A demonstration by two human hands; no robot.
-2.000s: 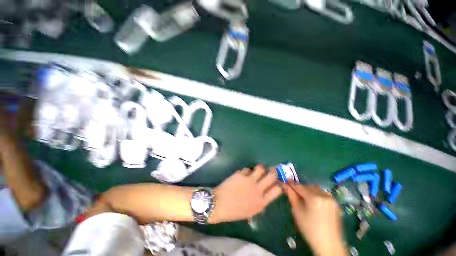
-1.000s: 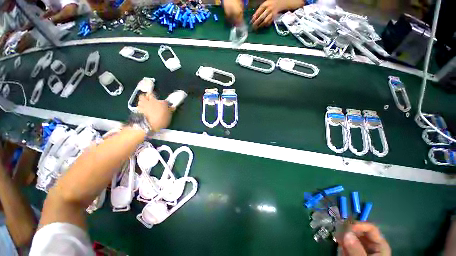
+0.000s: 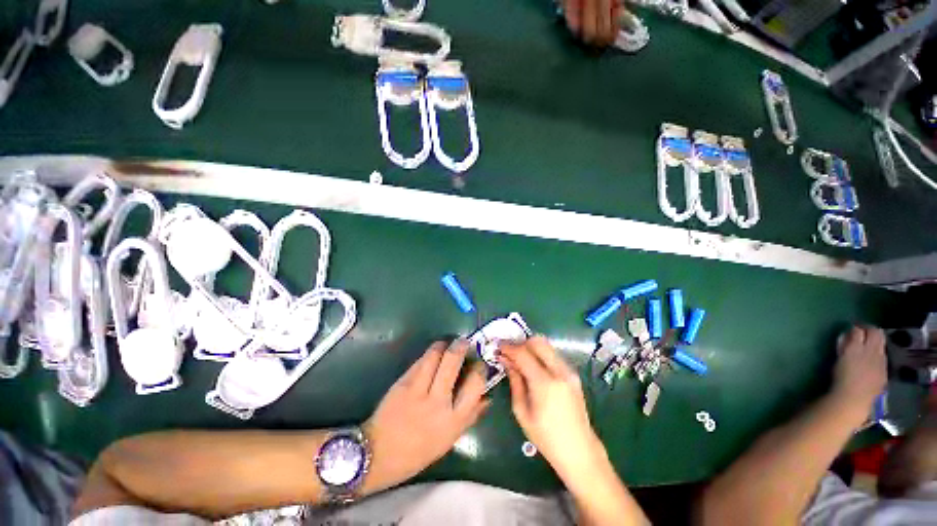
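A white looped housing (image 3: 503, 331) lies on the green bench in front of me, its round head showing between my hands. My left hand (image 3: 432, 396), with a watch on the wrist, holds its left side. My right hand (image 3: 545, 390) has its fingertips on the head; any small part under them is hidden. A loose blue battery (image 3: 458, 292) lies just beyond the housing. More blue batteries (image 3: 656, 316) lie to the right, around a pile of small silvery and greenish parts (image 3: 639, 354).
A heap of white housings (image 3: 200, 247) lies at the left. Beyond the white strip (image 3: 514, 223) are filled housings in a pair (image 3: 426, 113) and a row of three (image 3: 707, 175). Another person's arm (image 3: 801, 421) is at the right; another hand (image 3: 594, 19) is at the top.
My left hand has come back from the far side of the strip and now holds a housing. My right hand has moved left from the parts pile to it. A blue battery now lies beyond them.
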